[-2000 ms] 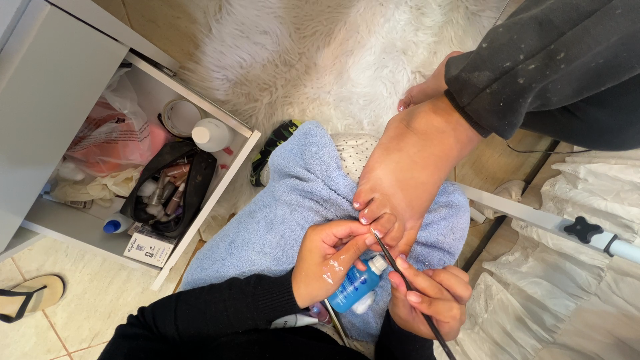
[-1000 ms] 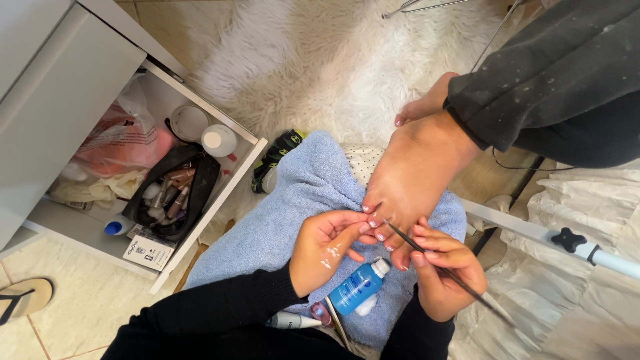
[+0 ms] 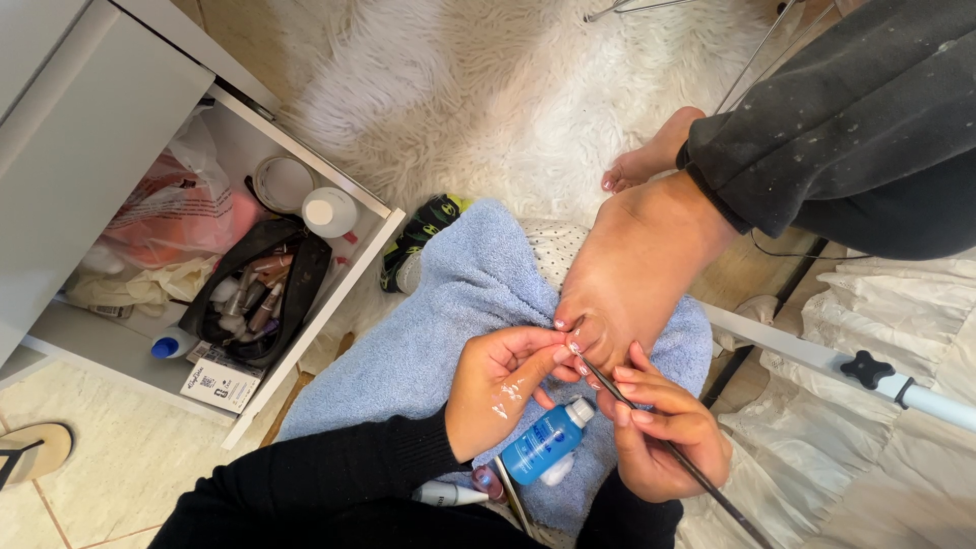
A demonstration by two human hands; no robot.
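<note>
Another person's bare foot (image 3: 640, 259) rests on a light blue towel (image 3: 381, 343), with white polish on its toenails. My left hand (image 3: 499, 389), smeared white on the back, pinches one of the small toes between thumb and fingers. In my right hand (image 3: 663, 427) is a thin dark stick-like tool (image 3: 686, 463), its tip touching a toenail beside my left fingertips. Below the toes lies a blue acetone bottle (image 3: 540, 444) with a white cap, next to a white cotton ball (image 3: 557, 469). A white tube (image 3: 450, 494) and a small pink bottle (image 3: 488, 482) are near my lap.
An open white drawer (image 3: 320, 313) at left holds a black pouch (image 3: 305, 267) of small bottles, a plastic bag (image 3: 183, 198), a tape roll (image 3: 284, 184) and a white bottle (image 3: 329, 212). A pale stand bar (image 3: 808, 354) crosses at right. A shaggy white rug (image 3: 457, 99) lies behind.
The tool's tip has stayed at the toes while my right hand shifts slightly around it. My left fingers remain at the toes. The view has moved a little.
</note>
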